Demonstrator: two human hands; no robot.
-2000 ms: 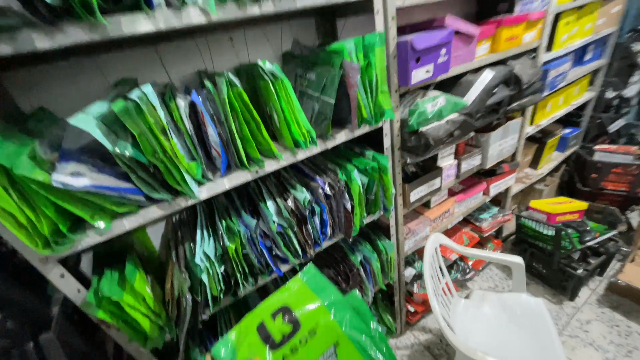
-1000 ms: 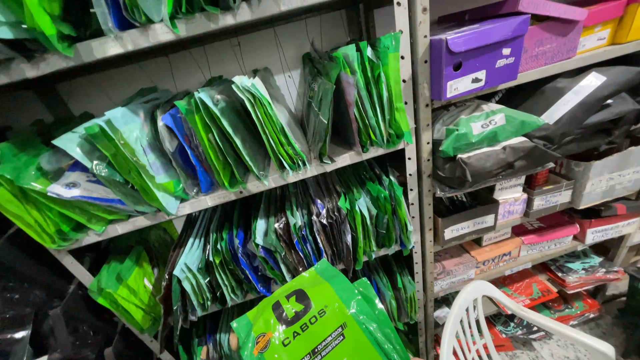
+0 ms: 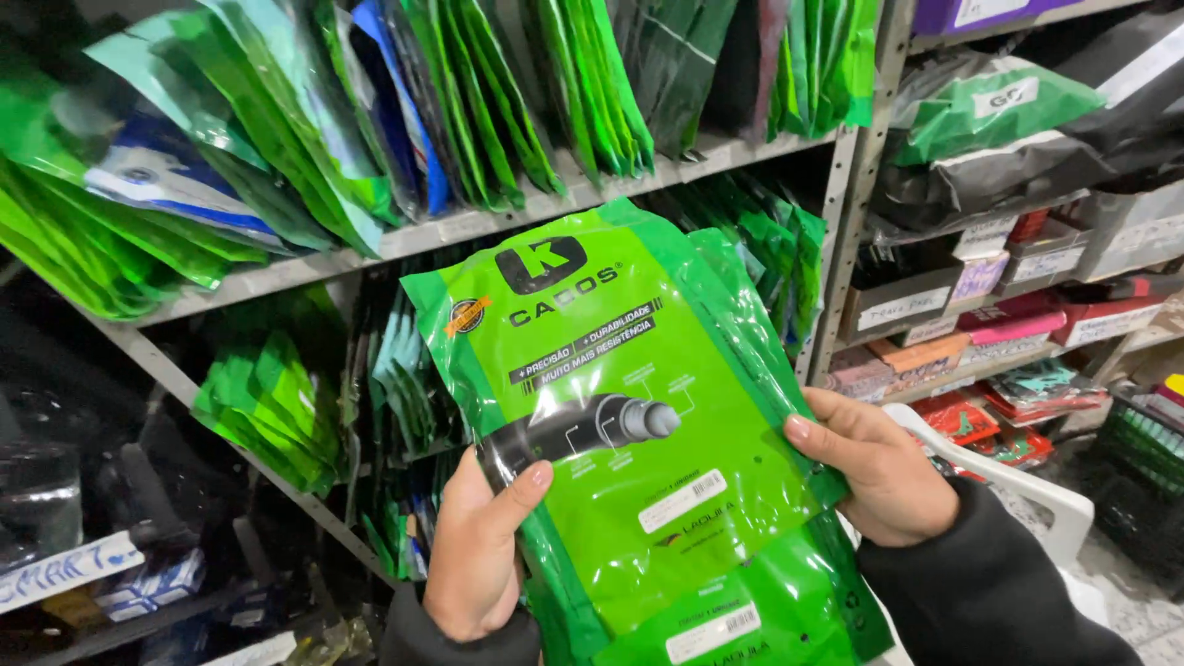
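Several green plastic packets of cables [image 3: 592,481], overlapping each other, are held up in front of the shelves. The front one shows a printed black cable end and bears writing and labels. My left hand [image 3: 490,536] grips the packets' left edge, thumb on the front. At their right edge, my right hand [image 3: 869,467] pinches them between thumb and fingers. Both arms have black sleeves. Behind them, rows of similar green packets [image 3: 481,111] stand upright on a metal shelf [image 3: 462,227], with further packets [image 3: 268,407] on the level below.
A perforated metal post [image 3: 837,222] divides the packet shelves from a rack with labelled boxes [image 3: 902,301] and a wrapped green and black bundle [image 3: 1008,111]. A white plastic chair [image 3: 1045,518] stands behind my right forearm, near a dark crate [image 3: 1147,444] at the right edge.
Both my hands have come into view on the packets, which are now higher and more fully in view. The view has moved in towards the shelves and tilted down.
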